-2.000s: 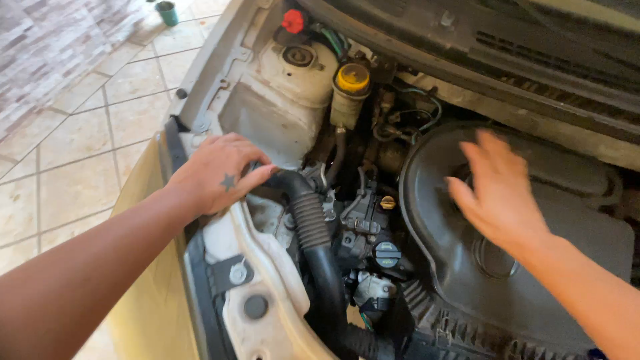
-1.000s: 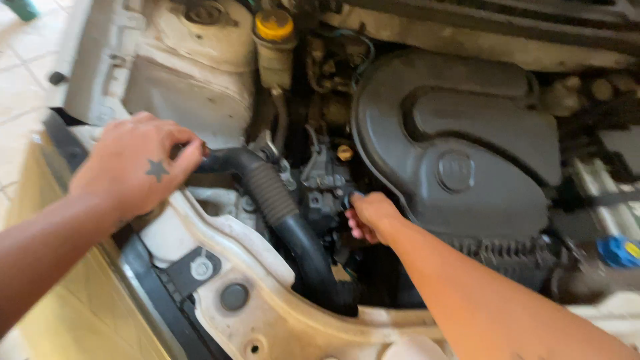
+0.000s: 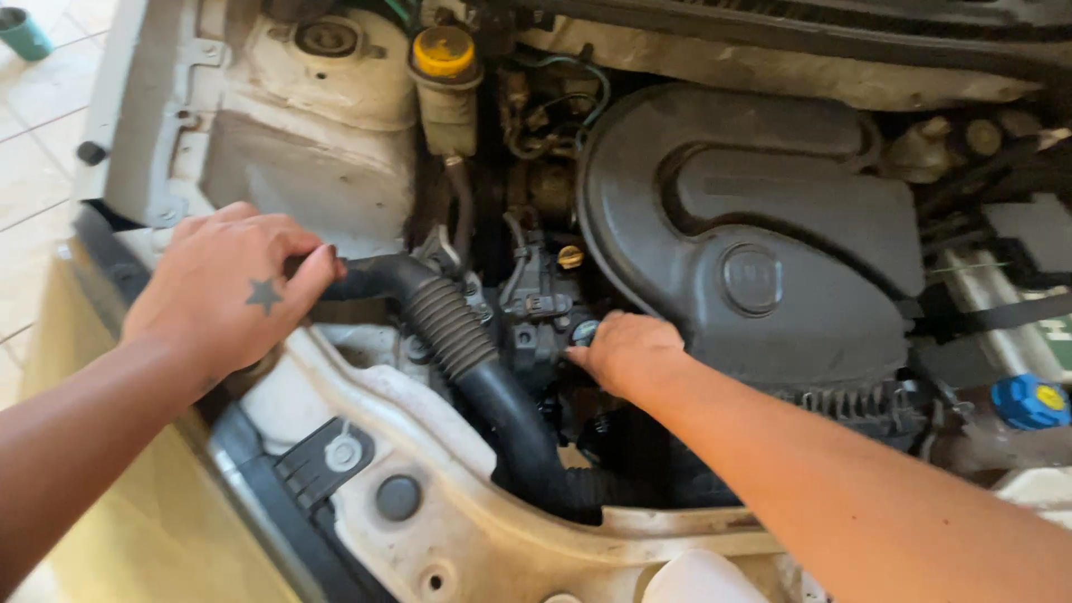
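Observation:
My left hand (image 3: 239,289) is closed around the end of a black corrugated air intake hose (image 3: 452,327) at the left side of a car's engine bay. The fingers of my right hand (image 3: 632,352) are on the dark oil filler cap (image 3: 584,332), whose left part shows beside them. Just above that cap is the yellow dipstick handle (image 3: 570,256). A black plastic air filter housing (image 3: 796,310) lies right behind my right hand.
A fluid reservoir with a yellow cap (image 3: 444,52) stands behind the hose. The pale front crossmember (image 3: 469,511) runs along the near side. A blue cap (image 3: 1030,402) is at the right, and a green container (image 3: 25,33) stands on the tiled floor.
My right hand has moved from above the air filter housing down to the oil filler cap. My left hand stays at the hose end. The view has shifted.

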